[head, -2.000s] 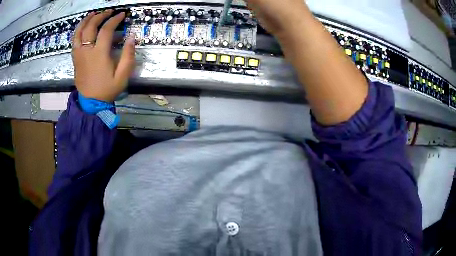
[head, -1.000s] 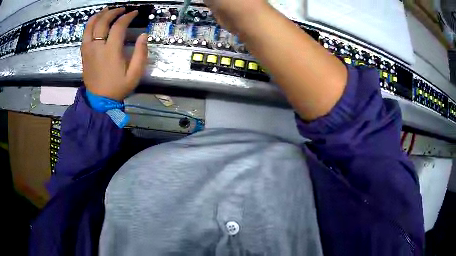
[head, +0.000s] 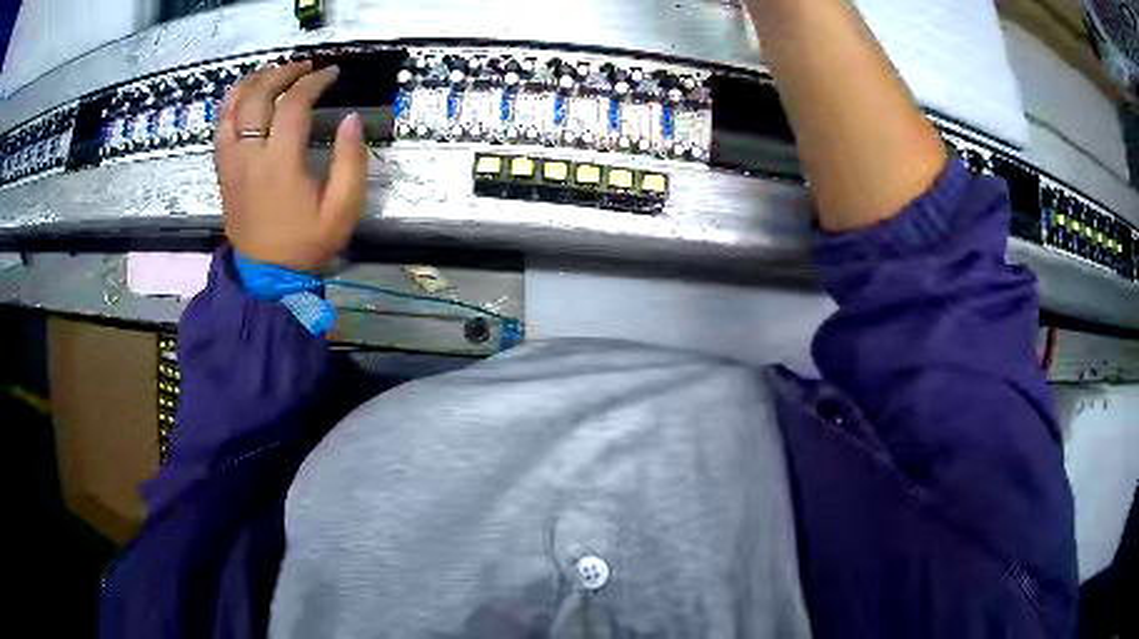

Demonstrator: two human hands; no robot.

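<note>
A PCB panel [head: 550,106] with round cans and blue parts lies in the track in front of me. A row of transformers [head: 571,180], black with yellow tops, lies on the near rail just below it. My left hand [head: 287,162] rests over the dark section left of the panel, fingers apart, holding nothing that I can see. A blue wrist strap [head: 281,281] is around its wrist. My right hand is cut off by the top edge; only the forearm shows, reaching over the right end of the track.
The conveyor rail [head: 412,200] curves across the view. Dark carrier sections [head: 762,125] lie between panels. A single transformer [head: 309,13] stands on the far rail. Panels with yellow tops [head: 1084,235] lie at the far right. A white sheet [head: 943,63] lies beyond the rail.
My right hand has moved up out of the picture, and the pale greenish tool it held over the panel is gone from view. My left hand stays over the dark section.
</note>
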